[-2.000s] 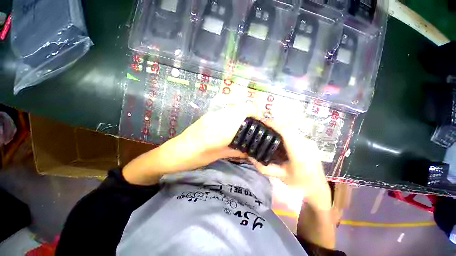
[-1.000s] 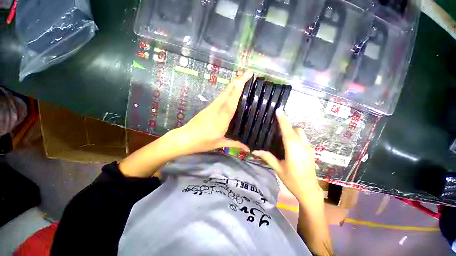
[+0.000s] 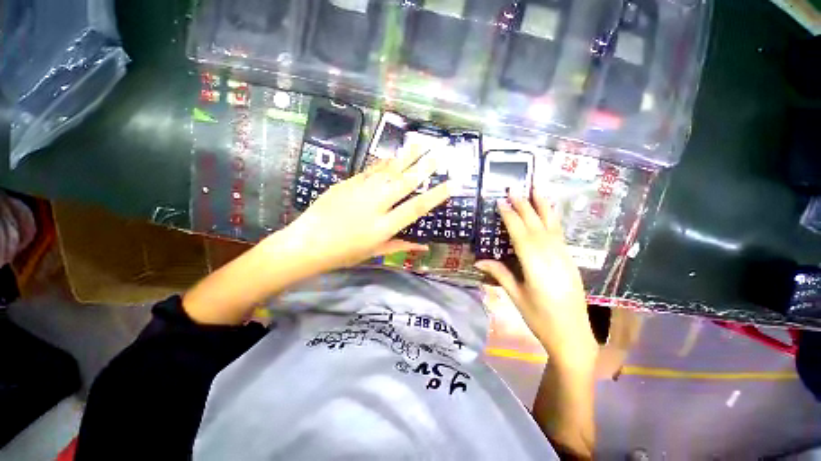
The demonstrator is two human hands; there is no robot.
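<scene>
Several keypad phones lie face up side by side on the red-lettered mat [image 3: 216,171]. The leftmost phone [image 3: 331,135] has a dark screen and lies a little tilted. The rightmost phone [image 3: 509,169] has a pale front trim. My left hand [image 3: 365,209] lies flat with fingers spread over the middle phones [image 3: 464,162], hiding parts of them. My right hand [image 3: 536,252] rests its fingertips on the lower part of the rightmost phone, thumb at its bottom end. Neither hand is closed around a phone.
A clear blister tray [image 3: 662,149] with phones lying back up spans the bench just beyond the mat. A bagged grey stack [image 3: 67,67] is at the upper left. An open cardboard box [image 3: 135,261] is below the bench edge. Black stacked items [image 3: 804,293] are at the far right.
The stack held upright between my hands is now spread out face up on the mat. My left hand has opened over the phones, and my right hand has come down onto the rightmost one.
</scene>
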